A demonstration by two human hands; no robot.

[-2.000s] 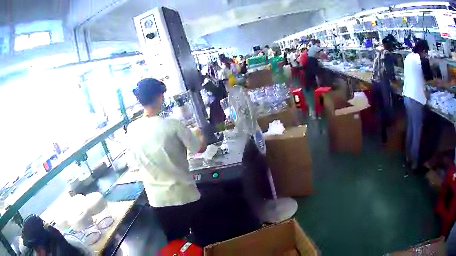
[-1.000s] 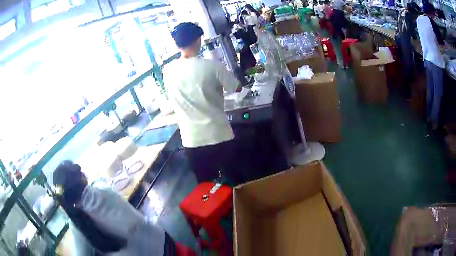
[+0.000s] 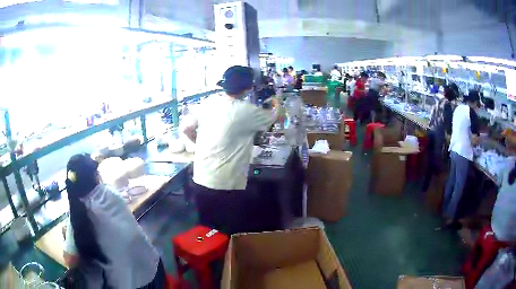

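Observation:
Neither of my hands is in the picture. Nearest in front of me is a large open brown carton (image 3: 283, 248), cut off by the bottom edge, its inside looking mostly empty with a dark strip at its right. A taped carton (image 3: 431, 282) shows only its top at the bottom right. Thin hoops with wire (image 3: 33, 273) lie at the bottom left corner, partly cut off.
A seated person (image 3: 113, 226) works at the left bench. A standing person (image 3: 226, 141) faces a press (image 3: 236, 34). A red stool (image 3: 201, 247) stands left of the open carton. Brown cartons (image 3: 328, 186) stand on the green floor (image 3: 376, 248); more people line the right bench.
The view first dipped, bringing the open carton and stool fully in, then rose again. The seated person now shows more fully. The standing person's right arm is raised toward the press.

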